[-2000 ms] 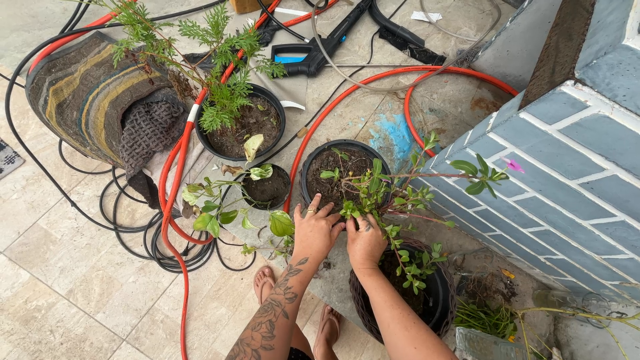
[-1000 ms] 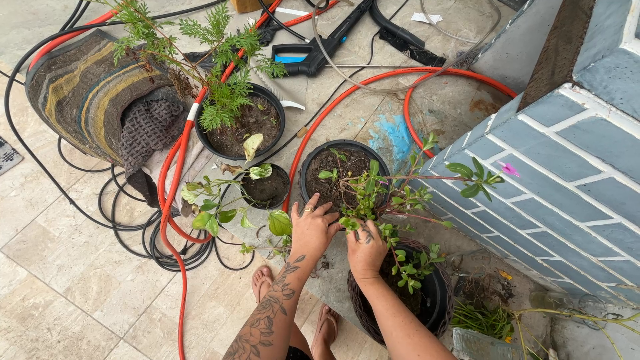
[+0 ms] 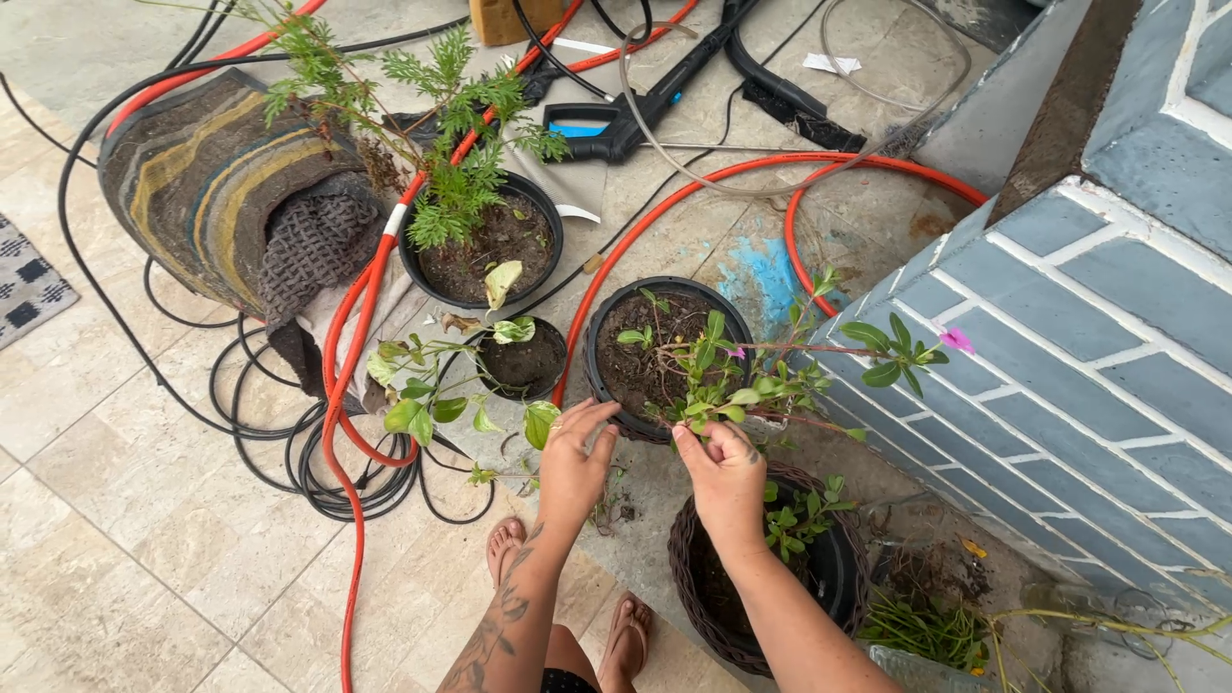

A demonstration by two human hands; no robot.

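A black plastic pot (image 3: 626,385) of soil holds a leafy plant (image 3: 717,366) with long stems and a pink flower (image 3: 956,340) leaning right toward the wall. My right hand (image 3: 727,472) pinches a leafy stem of it at the pot's lower right edge. Just left of it, my left hand (image 3: 577,457) is raised by the rim, fingers apart, holding nothing. A small pot (image 3: 523,361) with a variegated trailing plant (image 3: 414,395) stands to the left. Below my right hand, partly hidden by the forearm, is a brown woven planter (image 3: 688,568) with a black pot inside.
Behind stands a pot (image 3: 539,197) with a feathery-leaved plant. Orange hose (image 3: 358,520) and coiled black hose (image 3: 318,481) cross the floor beside a striped mat (image 3: 192,183). A pressure washer gun (image 3: 616,130) lies at the back. A grey-blue brick wall (image 3: 1078,385) bounds the right; cut greens (image 3: 924,626) lie below.
Both hands were together at the plant by the pot's lower rim. My left hand has since come off the leaves, while my right hand stays at the stems.
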